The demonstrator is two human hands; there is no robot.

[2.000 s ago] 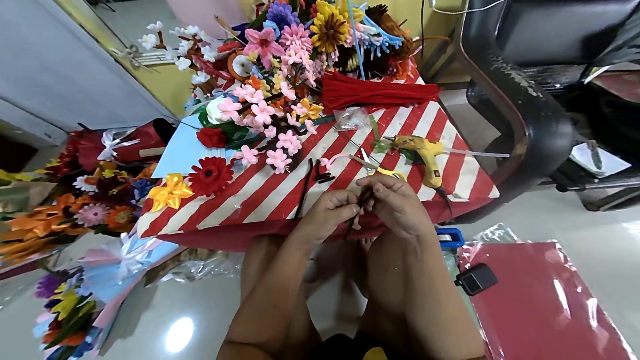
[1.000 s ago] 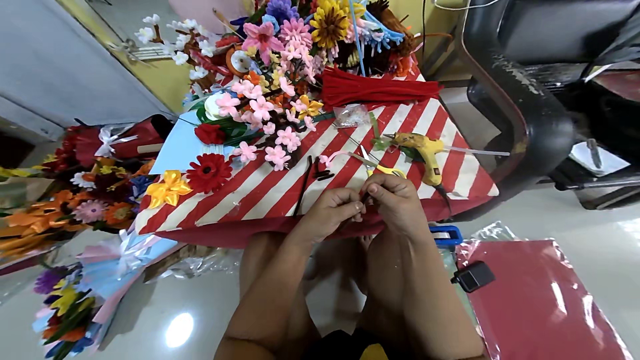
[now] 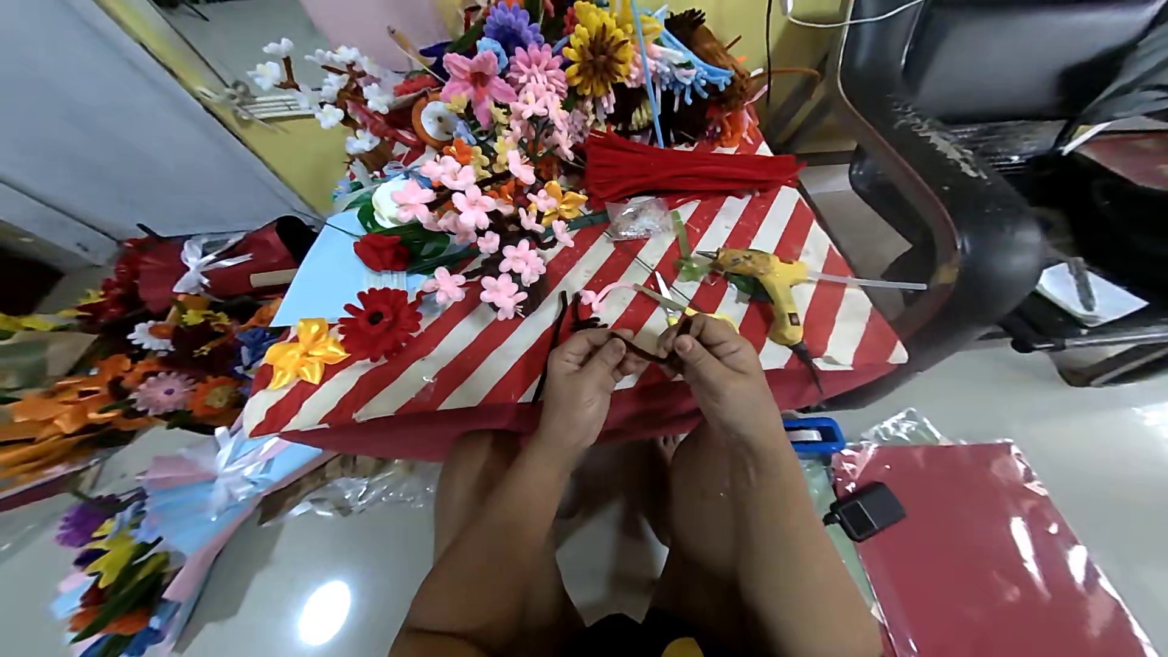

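Between my hands, over the front edge of a table with a red-and-white striped cloth [image 3: 493,365], a dark brown pipe cleaner [image 3: 643,349] is stretched. My left hand [image 3: 589,374] pinches one end, my right hand [image 3: 716,365] the other, where it looks bent. Just beyond my fingers lie scissors [image 3: 671,299] with yellow handles, partly hidden by my right hand. A small pink flower piece [image 3: 591,299] and dark pipe cleaners [image 3: 552,342] lie by my left hand. A yellow hot glue gun [image 3: 771,283] rests to the right, a glue stick in its back.
Red pipe cleaners [image 3: 684,172], a small plastic bag [image 3: 639,219] and pink blossoms [image 3: 474,208] lie farther back. A red gerbera [image 3: 380,324] and yellow flower [image 3: 306,353] sit at left. Bouquets [image 3: 196,493] stand on the floor at left; a black armchair [image 3: 995,228] is at right.
My hands have moved slightly apart, and the dark brown pipe cleaner now shows between them.
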